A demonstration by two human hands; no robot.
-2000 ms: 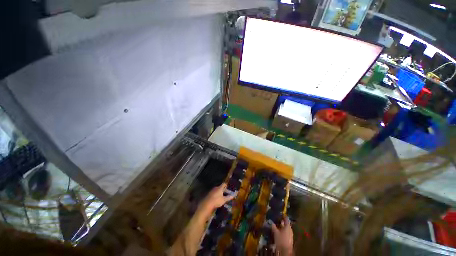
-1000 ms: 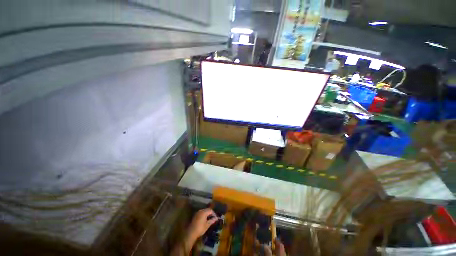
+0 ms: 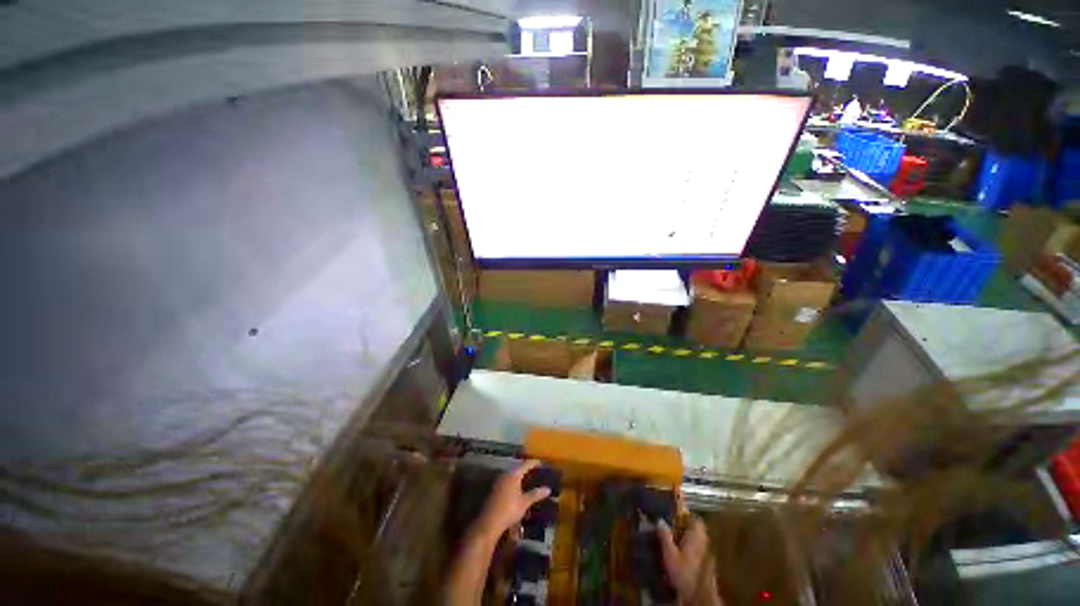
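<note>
The orange test fixture (image 3: pixel 604 452) lies lengthwise in front of me, its near end cut off by the lower edge. A green strip (image 3: pixel 593 539) runs down its middle. My left hand (image 3: pixel 503 507) has thumb and fingers around a black unit (image 3: pixel 541 482) at the far end of the left row. Below it, white-and-black sockets (image 3: pixel 532 559) show. My right hand (image 3: pixel 688 560) is at the right row, its fingertips against or just beside a black unit (image 3: pixel 651 507); blur hides whether it grips anything.
A large pale cabinet panel (image 3: pixel 225 284) fills the left. A bright monitor (image 3: pixel 616 178) stands ahead, above a white ledge (image 3: pixel 640 411) behind the fixture. Metal rails (image 3: pixel 770 495) run right. Cartons (image 3: pixel 788 308), a blue crate (image 3: pixel 947 266) and a white cabinet (image 3: pixel 983 349) stand beyond. Hair-like strands blur the lower sides.
The view has tilted up and swung right since the first frame. The left row, dark with units two seconds ago, now shows white-and-black sockets. My left hand has moved to the row's far end.
</note>
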